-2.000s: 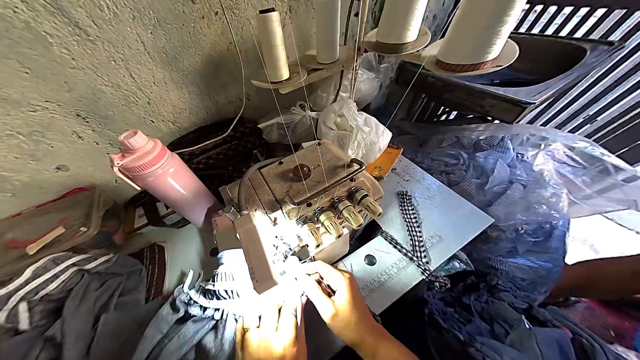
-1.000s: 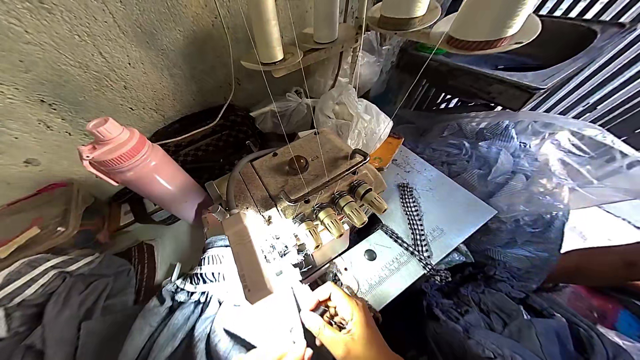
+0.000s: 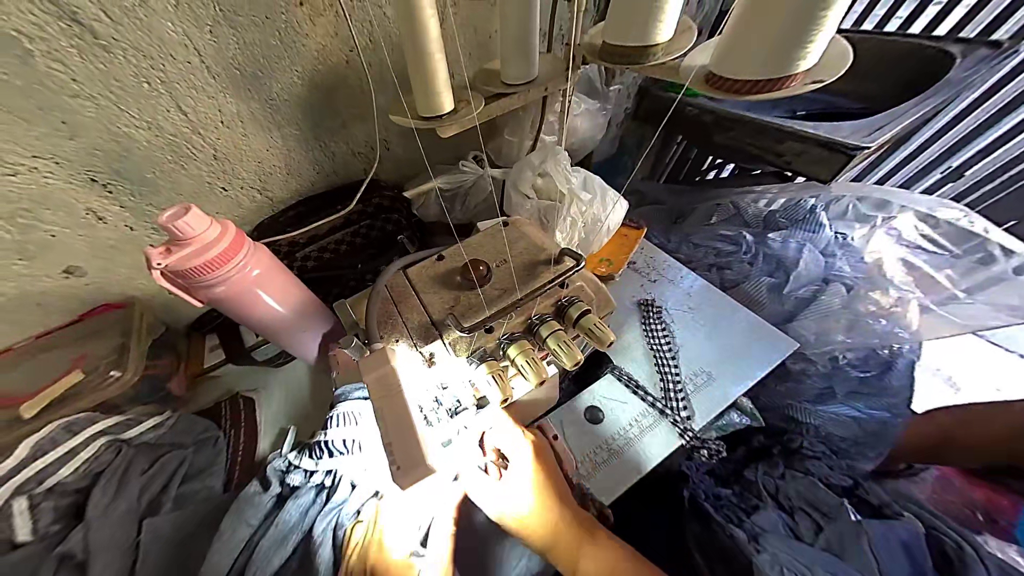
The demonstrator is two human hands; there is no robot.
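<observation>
An overlock sewing machine (image 3: 488, 280) with several cream tension dials (image 3: 556, 342) stands at the centre. Bright light washes out its needle area. My right hand (image 3: 516, 472) is just below the dials, its fingers curled; glare hides what they touch. Lower and further left, my left hand (image 3: 392, 532) rests on the grey-blue gathered cloth (image 3: 300, 496), partly cut off by the bottom edge. The cloth runs up to the machine's left side, beside a flat tan plate (image 3: 396, 416). A black-and-white checked strip (image 3: 662, 352) lies on the metal table plate (image 3: 728, 320).
A pink bottle (image 3: 248, 280) leans at the left near a plastic container (image 3: 80, 352). Thread cones (image 3: 780, 36) stand above the machine. White plastic bags (image 3: 564, 192) lie behind it. Bagged cloth (image 3: 792, 264) and another person's arm (image 3: 960, 436) are at the right.
My left hand, nearly out of sight at the bottom a second ago, shows more on the cloth again. My right hand stays close below the dials.
</observation>
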